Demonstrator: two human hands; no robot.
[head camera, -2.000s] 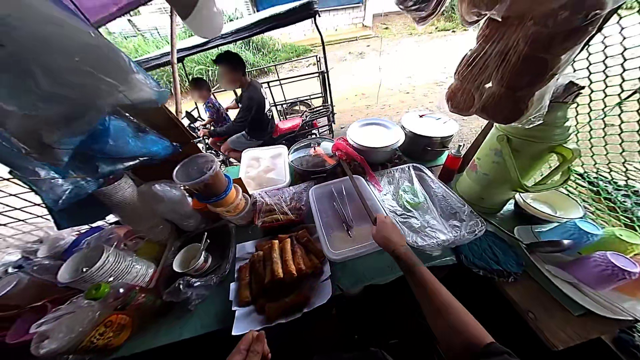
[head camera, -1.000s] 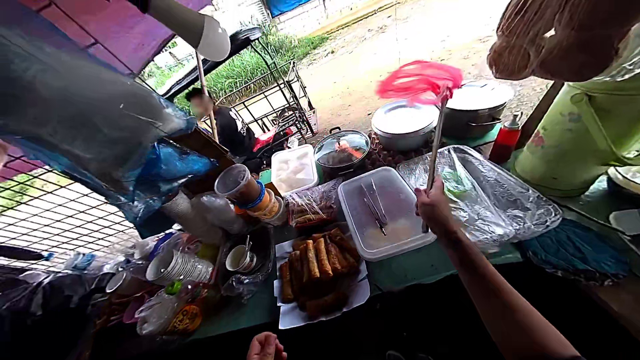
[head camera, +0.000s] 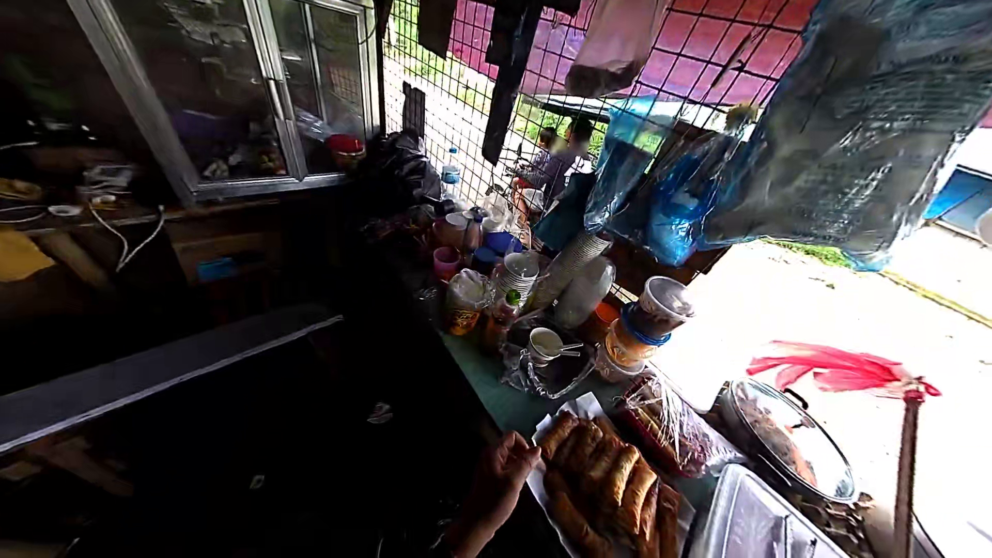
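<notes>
My left hand (head camera: 500, 484), its fingers curled, is beside the left edge of a paper-lined tray of browned fried rolls (head camera: 620, 473). The fingertips come close to the white paper; whether they pinch it is unclear. On the right stands a stick (head camera: 905, 473) with pink plastic strips (head camera: 841, 368) tied to its top, spread out to the left over a glass-lidded pot (head camera: 790, 442). My right hand is out of view, so its hold on the stick does not show. A clear plastic-lidded container (head camera: 763, 519) lies right of the rolls.
Behind the rolls are a plastic-wrapped pack (head camera: 678, 426), stacked tubs (head camera: 639, 329), a cup with utensils (head camera: 545, 345) and stacked cups (head camera: 519, 271). Plastic bags (head camera: 837, 147) hang from above. A glass-doored cabinet (head camera: 232, 101) stands at left. Two people (head camera: 554, 167) are beyond the wire mesh.
The view has swung far to the left. The right hand, seen earlier gripping the stick, has left the frame. The pink strips hung near the pots two seconds ago, then rose.
</notes>
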